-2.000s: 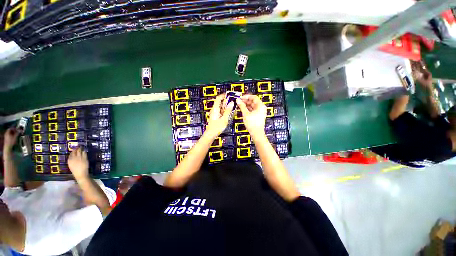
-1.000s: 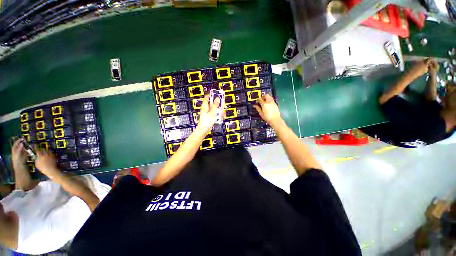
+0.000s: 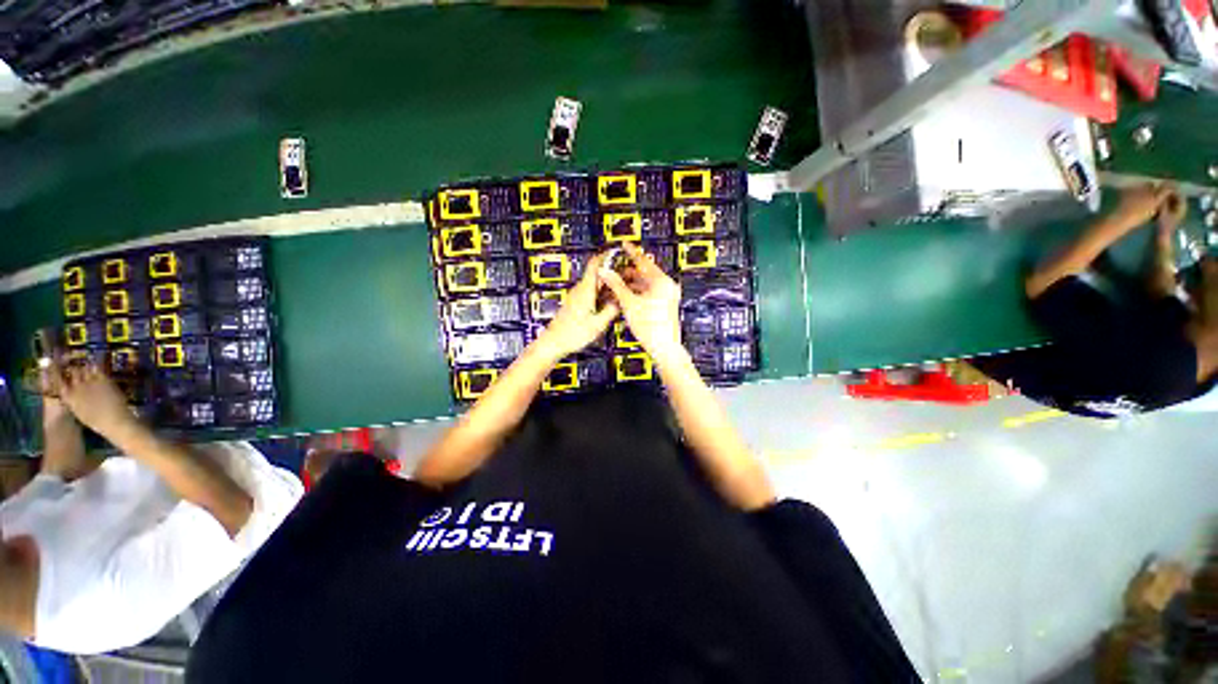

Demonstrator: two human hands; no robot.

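My left hand [image 3: 578, 321] and my right hand [image 3: 651, 305] meet above the middle of the parts tray. Their fingertips close on a small dark-and-pale phone part [image 3: 616, 262], mostly hidden by the fingers; I cannot tell whether it is one piece or two. The black parts tray [image 3: 434, 287] lies on the green bench with rows of black phone housings with yellow screen frames [image 3: 461, 205]. Two pockets at its left show pale pieces without yellow [image 3: 485, 349]. A pocket at the right, below the yellow frames, looks dark.
Phone boards lie singly on the green strip beyond the rail [image 3: 293, 168], [image 3: 564, 128], [image 3: 767, 135]. A worker in white handles parts at another tray [image 3: 265, 334] at left. A grey-white metal box [image 3: 935, 181] and a worker in black are at right. Stacked trays [image 3: 120, 34] stand upper left.
My right hand has left the tray's right side and joined my left hand, which held a phone board one second ago. The yellow frame seen earlier in a right-hand pocket no longer shows.
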